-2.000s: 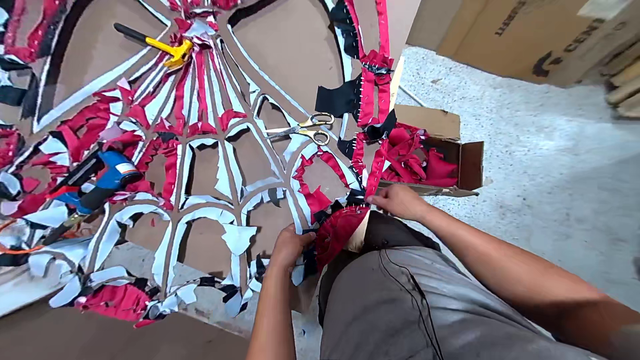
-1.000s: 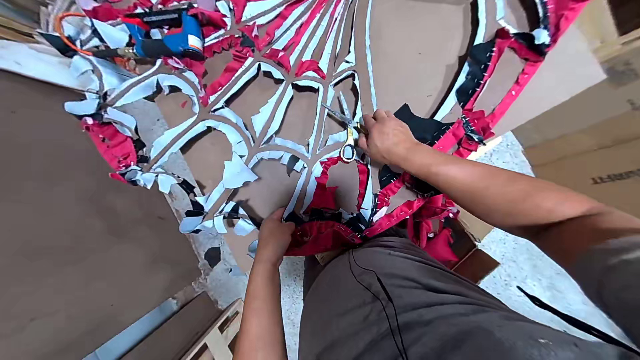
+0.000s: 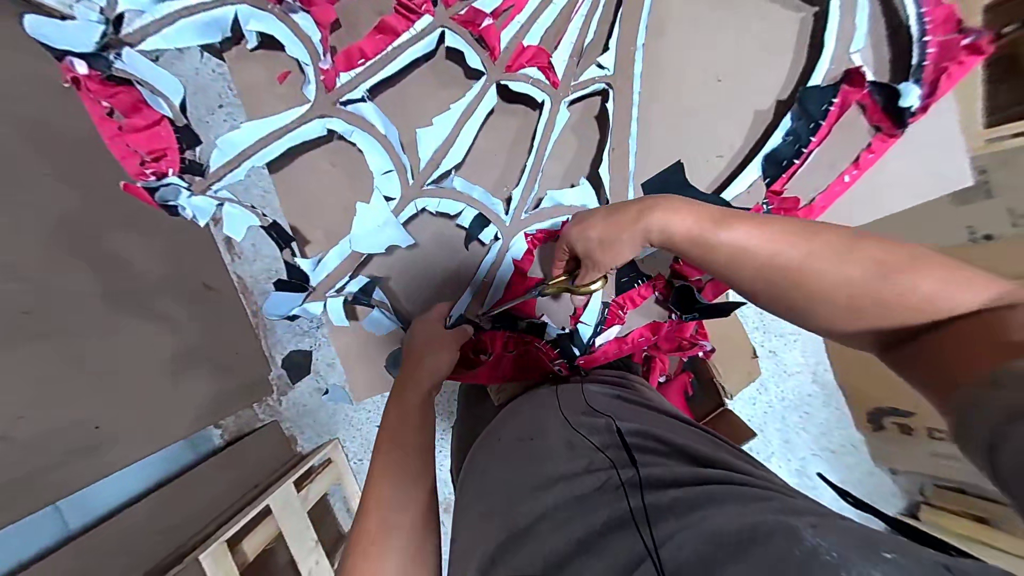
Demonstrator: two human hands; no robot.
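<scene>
My right hand [image 3: 596, 240] grips the gold-coloured handles of a pair of scissors [image 3: 560, 286]. Their blades point left and down to the fabric edge beside my left hand [image 3: 436, 344]. With its fingers my left hand pinches black and red fabric at the near rim of a cut-out frame [image 3: 320, 104]. Strips of white, red and black fabric are wrapped and fastened along the frame's curved bars. Red gathered fabric [image 3: 508, 358] runs along the near rim, against my trousers. What lies beneath my left fingers is hidden.
An open cardboard box [image 3: 724, 420] with red fabric stands on the floor at the right of my legs. A wooden pallet [image 3: 300, 512] lies at the lower left, near a large brown board [image 3: 112, 320]. Printed cardboard [image 3: 904, 416] is at the right.
My right hand, at the near rim two seconds ago, reached the scissors lying on the frame and has brought them to the near rim. The view has shifted left.
</scene>
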